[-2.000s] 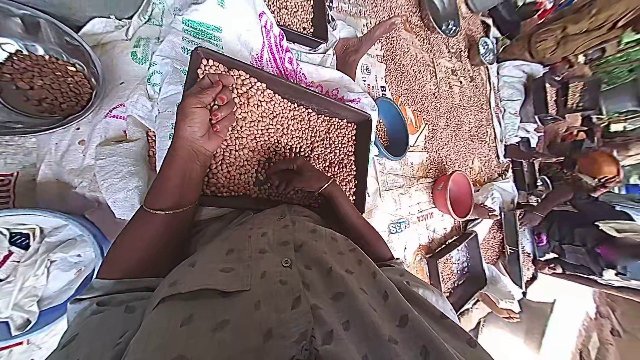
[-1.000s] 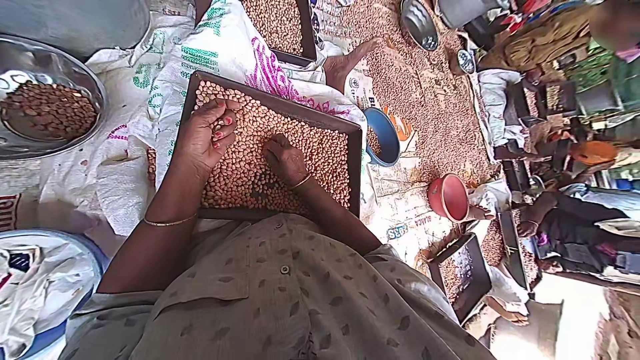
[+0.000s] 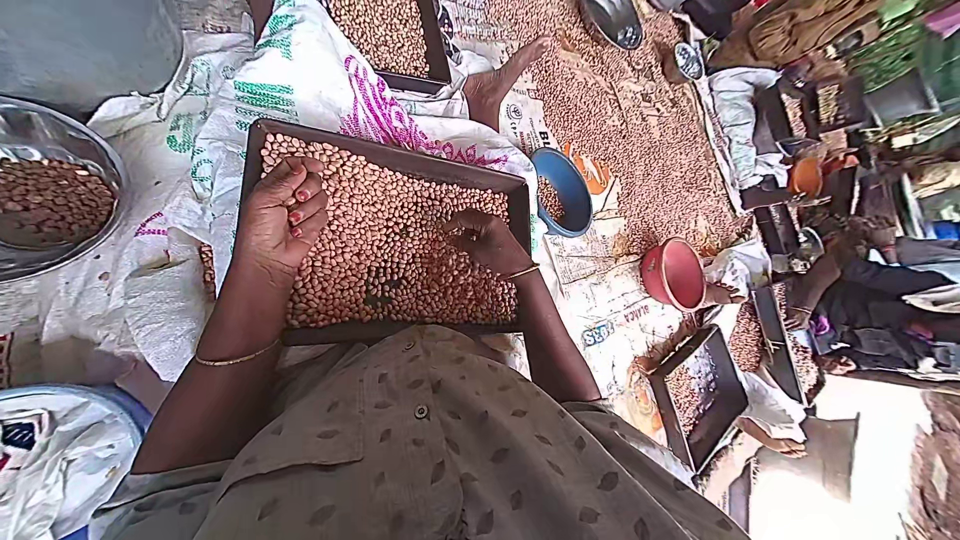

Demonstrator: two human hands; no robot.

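Note:
A dark rectangular metal tray (image 3: 390,155) lies on my lap, filled with a layer of shelled nuts (image 3: 382,225), probably peanuts, some darker than the rest. Above the tray's left part is my left hand (image 3: 289,214), its fingers curled toward the palm; whether something is inside them is hidden. My right hand (image 3: 487,244) is over the nuts at the tray's right side, fingers bent downward and close together, and I cannot tell if they pinch a nut. Each wrist wears a thin bangle.
A steel basin (image 3: 112,161) with dark nuts is at the left. Beyond the tray's right side are a blue bowl (image 3: 574,195), a red bowl (image 3: 675,274) and nuts spread on sacks (image 3: 630,112). Another dark tray (image 3: 731,405) and a co-worker's foot (image 3: 499,82) are near. People sit farther right.
My right hand has moved from the middle of the nuts to the tray's right side since one second ago. My left hand remains over the left part, fingers curled.

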